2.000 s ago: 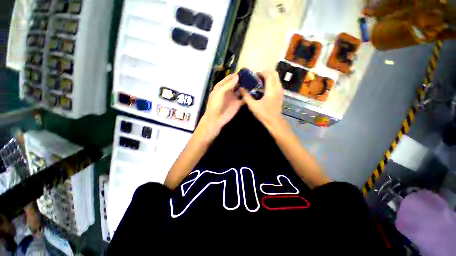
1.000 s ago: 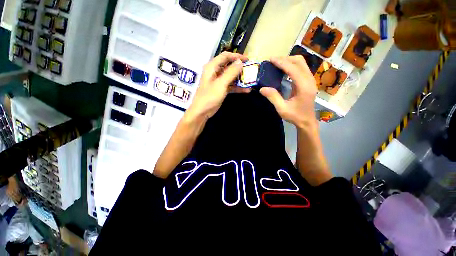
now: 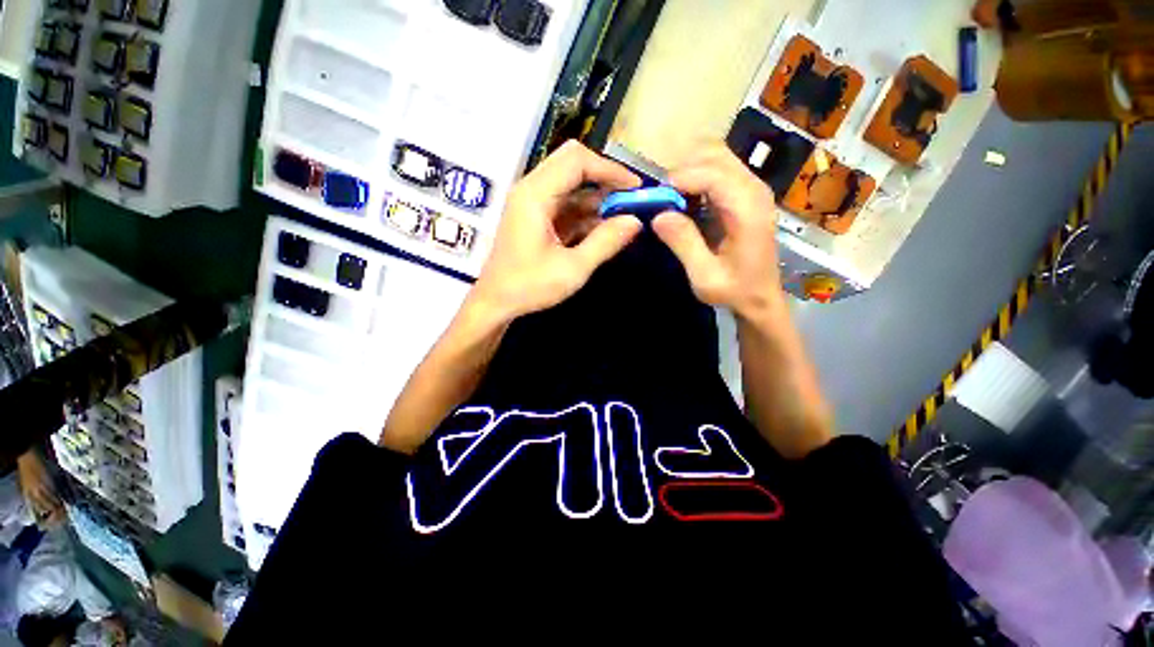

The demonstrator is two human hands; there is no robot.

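A blue watch case (image 3: 643, 201) is held edge-on between both hands, in front of my chest. My left hand (image 3: 547, 240) grips its left end with thumb and fingers. My right hand (image 3: 728, 228) grips its right end. Both hands are bare. The case's faces are mostly hidden by its tilt and by the fingers, so I cannot tell whether the dark cover sits on it.
A blister tray (image 3: 332, 78) at the left holds several cases; another (image 3: 285, 367) below it holds dark covers. Stacked trays (image 3: 209, 139) lie farther left. At the right, orange fixtures (image 3: 811, 86) and a black fixture (image 3: 763, 149) sit on the pale machine table (image 3: 683, 76).
The pale-centred case and the dark cover, held side by side earlier, now show only as one blue edge between the fingers. My hands have moved closer together.
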